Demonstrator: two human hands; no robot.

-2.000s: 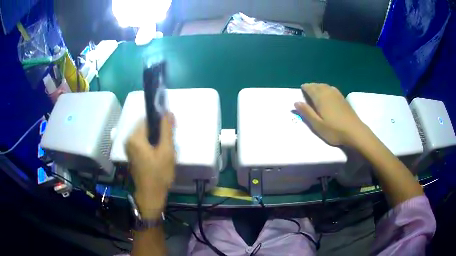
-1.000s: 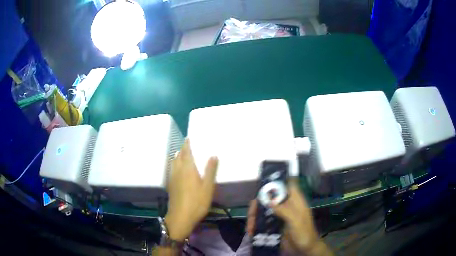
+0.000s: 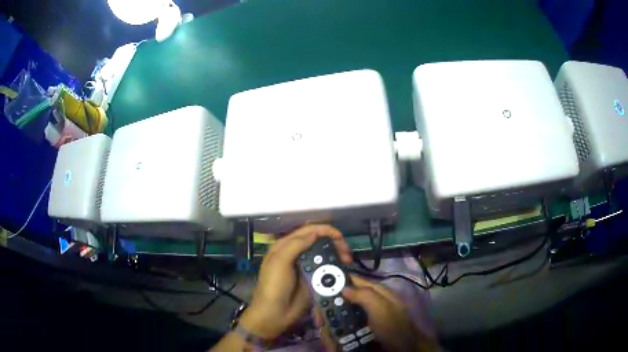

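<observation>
Both my hands hold a long black remote control (image 3: 337, 302) with a white navigation ring, low in front of me at the bench edge. My left hand (image 3: 286, 282) wraps its far end. My right hand (image 3: 379, 309) holds its near part, the thumb just below the ring. Directly behind stands a white mini projector (image 3: 310, 148) with a small round symbol on top. A second white projector (image 3: 496, 130) is to its right, with a dark dongle (image 3: 462, 227) hanging at its near side.
More white units stand at the left (image 3: 155, 172), far left (image 3: 79, 182) and far right (image 3: 599, 117) of the green bench (image 3: 289, 41). Black cables (image 3: 413, 278) hang over the near edge. A lamp or fan head (image 3: 141, 8) is at the back left.
The view has tilted down and turned. My left hand has moved from beside the middle projector onto the remote, which my right hand held a second ago; earlier my left hand held it.
</observation>
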